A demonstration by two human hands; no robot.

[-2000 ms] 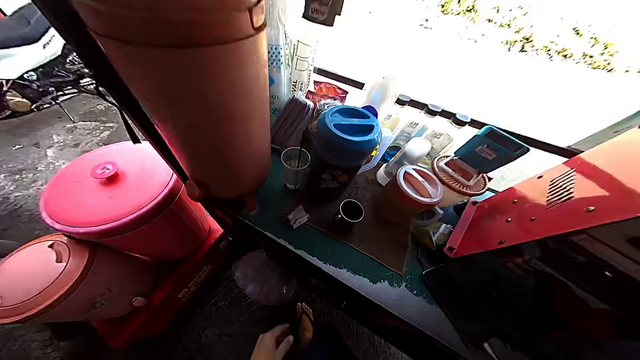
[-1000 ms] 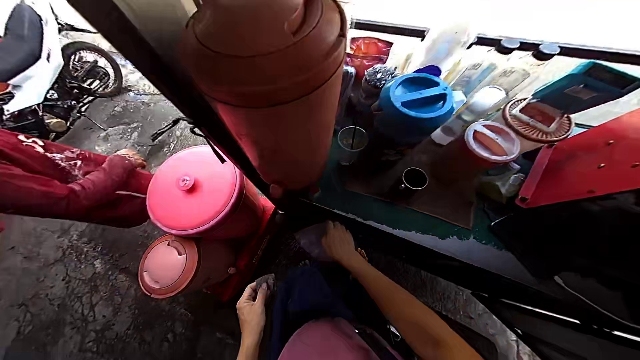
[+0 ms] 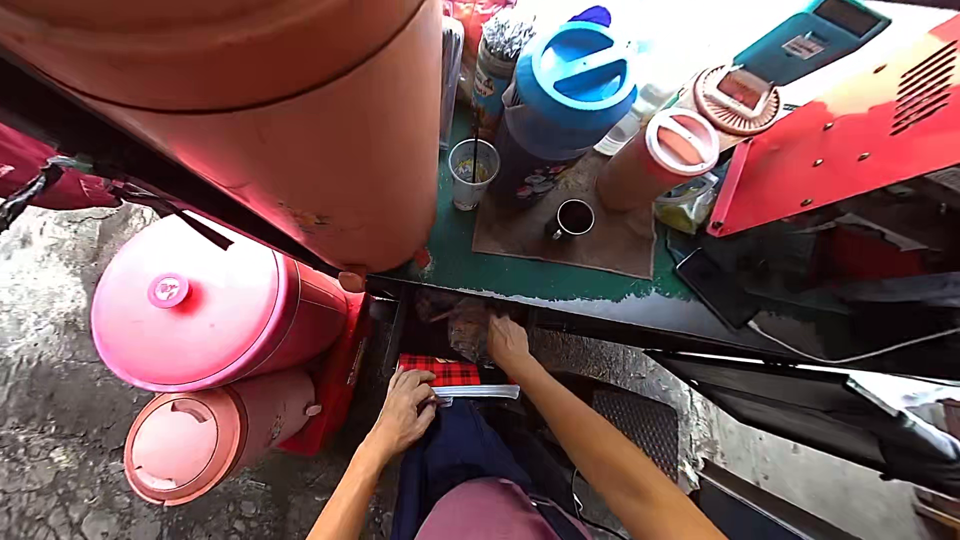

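Below the green counter (image 3: 517, 276) an open drawer (image 3: 457, 391) shows a red-and-black checked item (image 3: 442, 370) near its front. My left hand (image 3: 409, 401) rests at the drawer's front edge, fingers over the checked item's left side; whether it grips anything is unclear. My right hand (image 3: 508, 341) reaches into the drawer at the right, touching a clear plastic bag (image 3: 468, 330) with dim contents; its fingertips are partly hidden. On a brown mat (image 3: 600, 247) above stands a metal cup (image 3: 574, 217) with dark liquid. A plastic cup (image 3: 473, 172) with a dark straw is left of it.
A large orange drink container (image 3: 322, 150) fills the upper left. Pink (image 3: 187, 300) and orange (image 3: 184, 446) lidded containers stand lower left. A blue-lidded pitcher (image 3: 574, 82), a white-and-pink-lidded pitcher (image 3: 660, 157), a phone (image 3: 716, 289) and a red metal panel (image 3: 832, 142) are along the counter.
The drawer beneath the counter now shows open, with my right hand inside it. My left hand has come to its front edge. The person in red, seen at left one second ago, is mostly out of view.
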